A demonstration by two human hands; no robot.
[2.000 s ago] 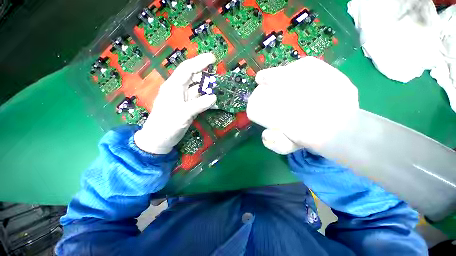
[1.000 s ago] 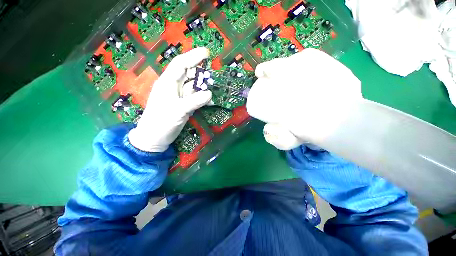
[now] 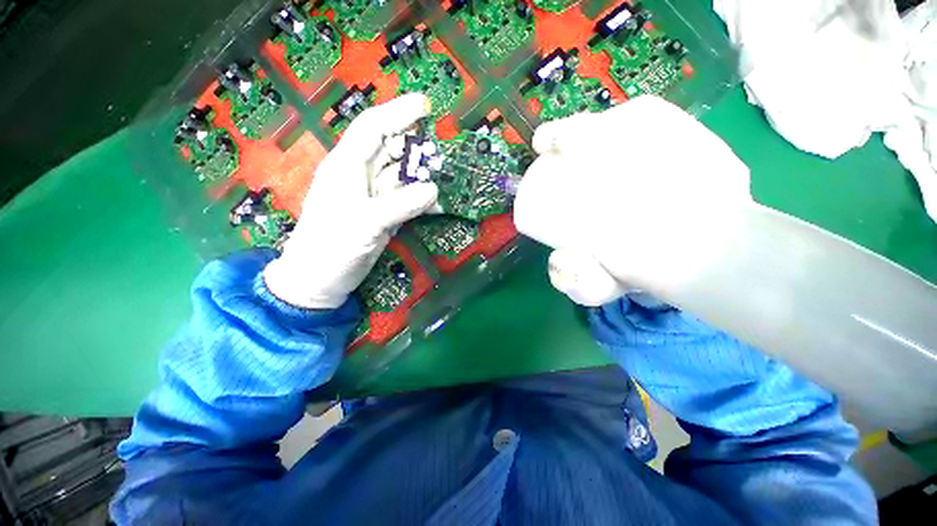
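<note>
My left hand (image 3: 354, 211), in a white glove, grips a green circuit board (image 3: 475, 177) by the black and white connector at its left edge, above the tray. My right hand (image 3: 627, 195), also gloved white, is closed around the front of a fat translucent white dispensing syringe (image 3: 832, 303). Its purple nozzle tip (image 3: 507, 184) shows just beyond the glove, over the right part of the board. Whether the tip touches the board cannot be told. Under the hands lies a clear blister tray (image 3: 493, 95) with green boards in pockets and red-orange patches showing.
The tray lies tilted on a green mat (image 3: 92, 277). Crumpled white wipes (image 3: 822, 77) lie at the upper right. A dark surface is at the upper left. Black slatted items (image 3: 51, 462) show at the lower left, below the mat's edge.
Both hands and the board shifted slightly left and up in the picture, then the right hand moved slightly right. The grips are the same.
</note>
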